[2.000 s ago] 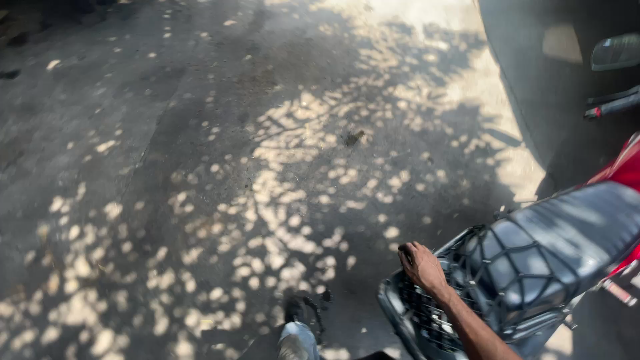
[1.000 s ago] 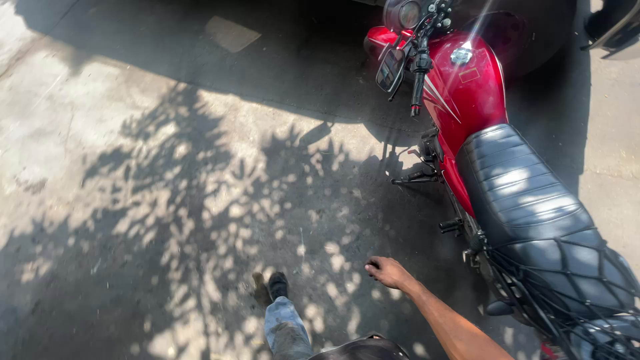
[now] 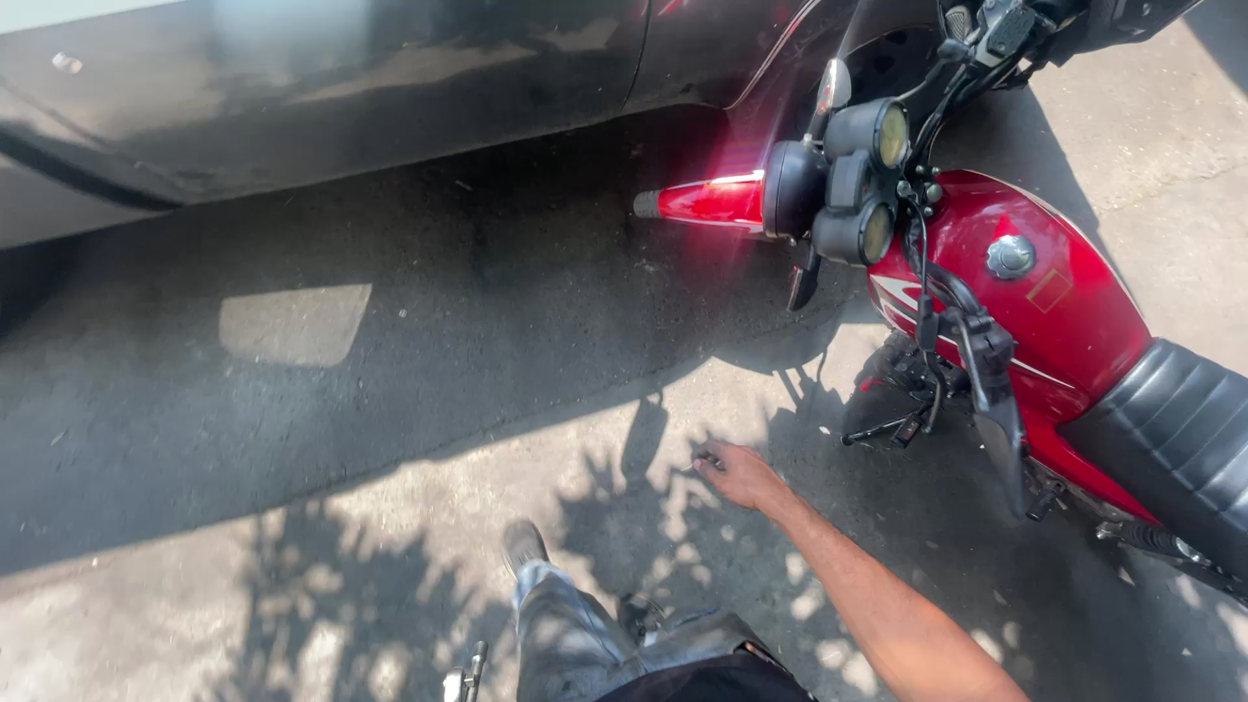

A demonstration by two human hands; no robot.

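My right hand (image 3: 738,475) hangs over the concrete with its fingers curled around a small dark object (image 3: 706,458), too small to name. It is left of the red motorcycle's fuel tank (image 3: 1048,302) and touches no part of the motorcycle. The black ribbed seat (image 3: 1185,429) lies at the right edge, and two round gauges (image 3: 873,234) sit behind the headlight. My left hand is out of view. At the bottom edge, left of my jeans (image 3: 570,629), a metal part with a thin dark end (image 3: 468,678) shows; what it belongs to is hidden.
A dark car's side (image 3: 390,88) spans the top left, close to the motorcycle's red front fender (image 3: 712,200). The handlebar's near end, with a black mirror (image 3: 1001,444), juts towards me. Leaf shadows and the car's shadow fall on the concrete floor (image 3: 419,487).
My right hand was beside the motorcycle's rear rack two seconds ago; now it is beside the front half. The view has moved forward along the motorcycle, and the car's side has come into sight.
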